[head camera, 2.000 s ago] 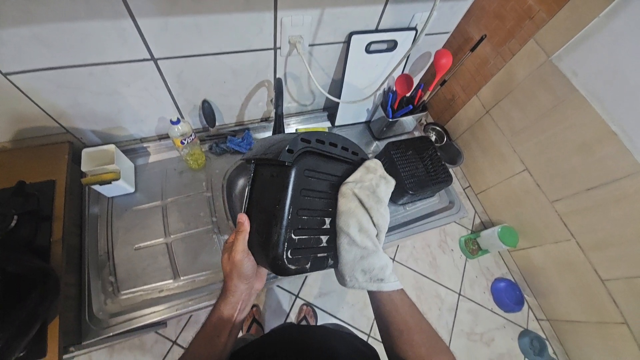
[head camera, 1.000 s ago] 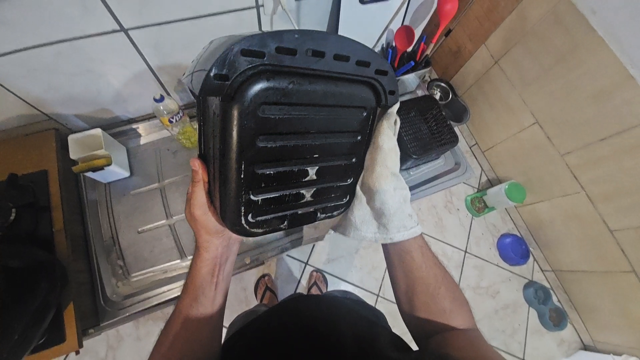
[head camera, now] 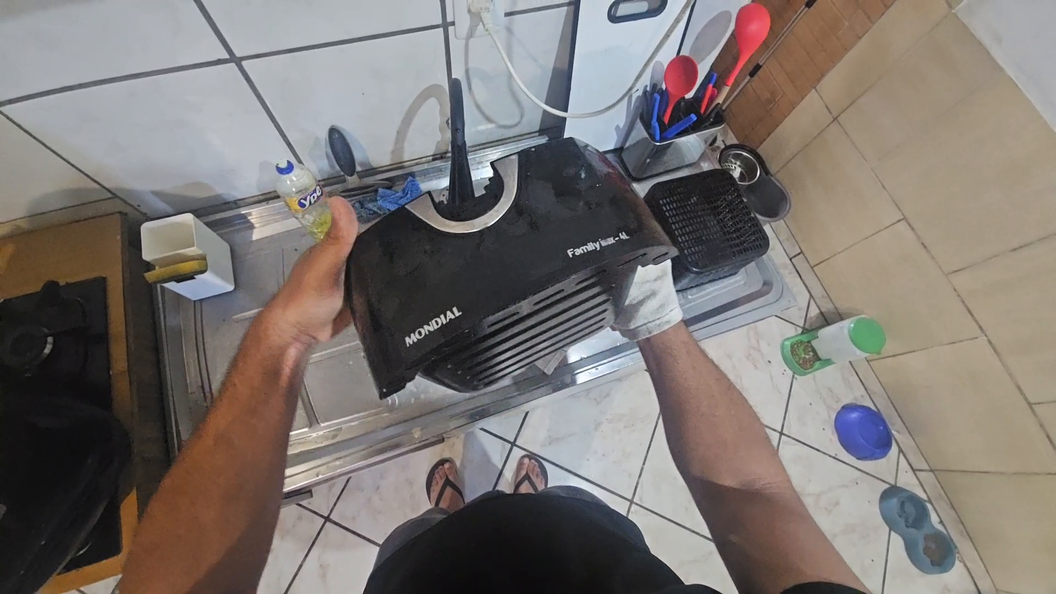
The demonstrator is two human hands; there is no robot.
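A black Mondial air fryer basket drawer [head camera: 511,256] is held up over the steel sink counter, its slotted underside facing down toward me. My left hand [head camera: 322,280] grips its left end, thumb on top. On the right end my right hand [head camera: 652,299] holds it through a whitish cloth [head camera: 660,289]; the fingers are hidden behind the drawer. A black faucet [head camera: 459,148] rises just behind it. Right of the drawer, a black perforated basket tray [head camera: 708,223] sits on the counter. A dish soap bottle [head camera: 304,198] stands beyond my left thumb.
A white container with a sponge [head camera: 206,256] stands left on the steel counter [head camera: 272,330]. A utensil holder [head camera: 667,153] and a metal cup [head camera: 763,186] are at the back right. A stove [head camera: 58,355] lies far left; a pet feeder [head camera: 833,345] and bowls [head camera: 863,431] are on the floor.
The drawer has been turned from its ribbed underside to show the side with the maker's name and a metal-coloured curved trim. It is lower than one second ago. Both hands still hold it.
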